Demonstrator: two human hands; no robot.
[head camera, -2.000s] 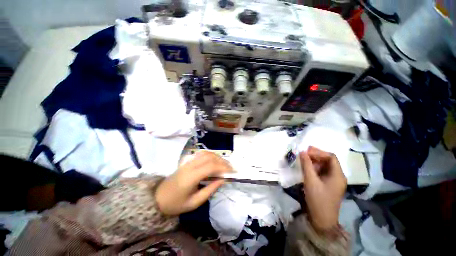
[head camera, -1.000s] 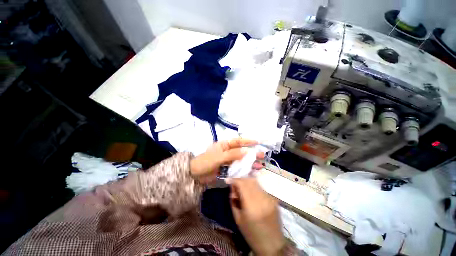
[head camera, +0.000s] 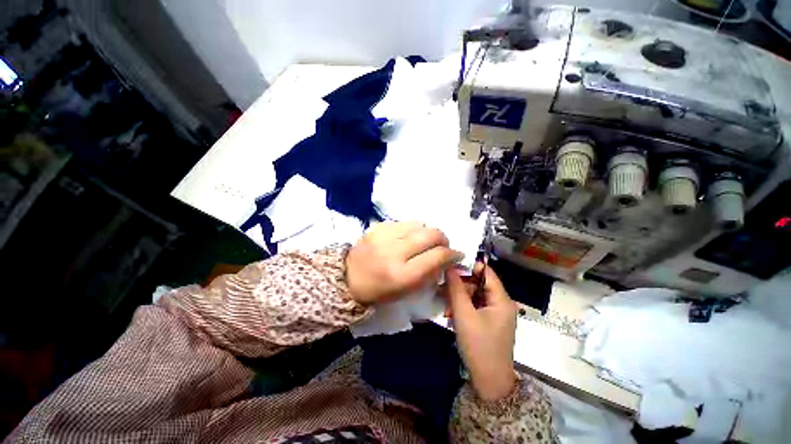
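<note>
My left hand (head camera: 401, 262) holds a small white cloth piece (head camera: 386, 319) just in front of the needle area, its lower part hanging below the hand. My right hand (head camera: 482, 325) meets it at the fingertips and grips a small dark tool, possibly snips (head camera: 481, 270), pointing up toward the presser foot (head camera: 487, 212). A large white panel (head camera: 421, 165) lies left of the needle, joined to or beside a navy panel (head camera: 347, 156). The pinched edge between my fingers is partly hidden.
The overlock machine (head camera: 598, 95) stands at the right, with tension dials (head camera: 626, 176). A loose white pile (head camera: 685, 347) lies right of the needle on the machine bed. The cream table edge (head camera: 212, 212) runs at the left, beside a dark cluttered floor. Navy cloth (head camera: 412, 368) lies on my lap.
The view has swung left since the oldest frame. My right hand has moved from the white pile to my left hand at the foot. The small white piece is now held between them.
</note>
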